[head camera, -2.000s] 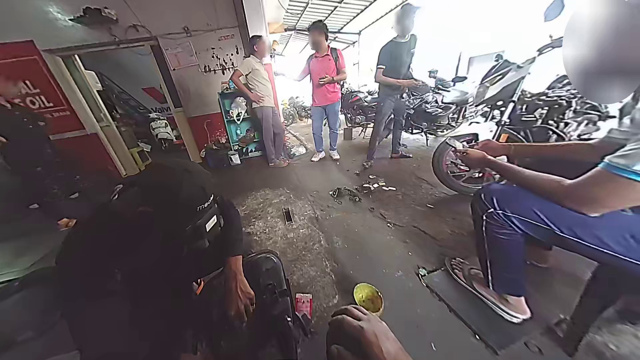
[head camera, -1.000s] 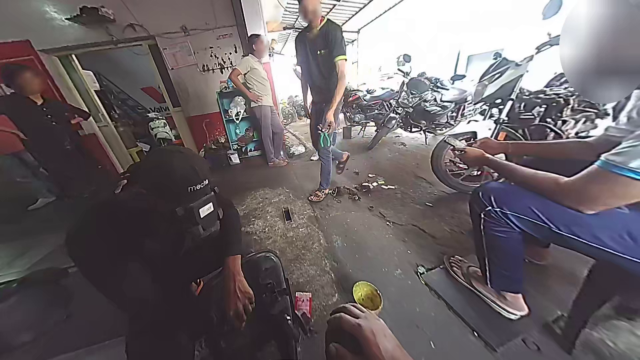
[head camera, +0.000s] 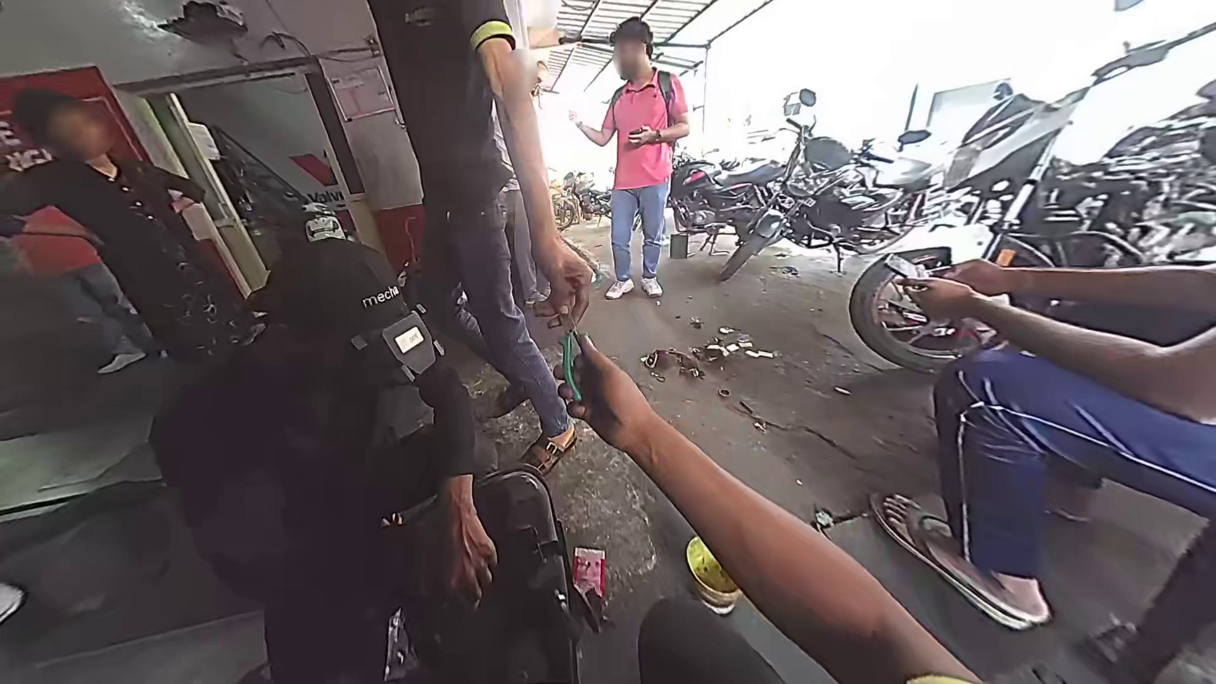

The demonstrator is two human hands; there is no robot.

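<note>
My right hand (head camera: 608, 394) reaches forward from the lower right, closed around a green-handled hand tool (head camera: 570, 366), probably pliers. Just above it is the hand of a standing person (head camera: 565, 280) in a black shirt, fingers at the tool's upper end; whether they still grip it I cannot tell. My left hand is out of view. To the lower left, a crouching person in a black cap rests a hand (head camera: 470, 551) beside a black plastic vehicle part (head camera: 522, 570). A red packet (head camera: 589, 570) and a yellow tub (head camera: 711, 570) are on the ground near my arm.
Small loose parts (head camera: 708, 351) lie scattered on the floor ahead. A seated person in blue trousers (head camera: 1083, 446) is at right, near a motorcycle wheel (head camera: 902, 313). Parked motorcycles (head camera: 807, 199) stand behind. Other people stand ahead and at far left.
The standing person in black has come nearer. My right hand has risen from the bottom edge and reached forward; the green tool, in that person's hand a second ago, is now in mine.
</note>
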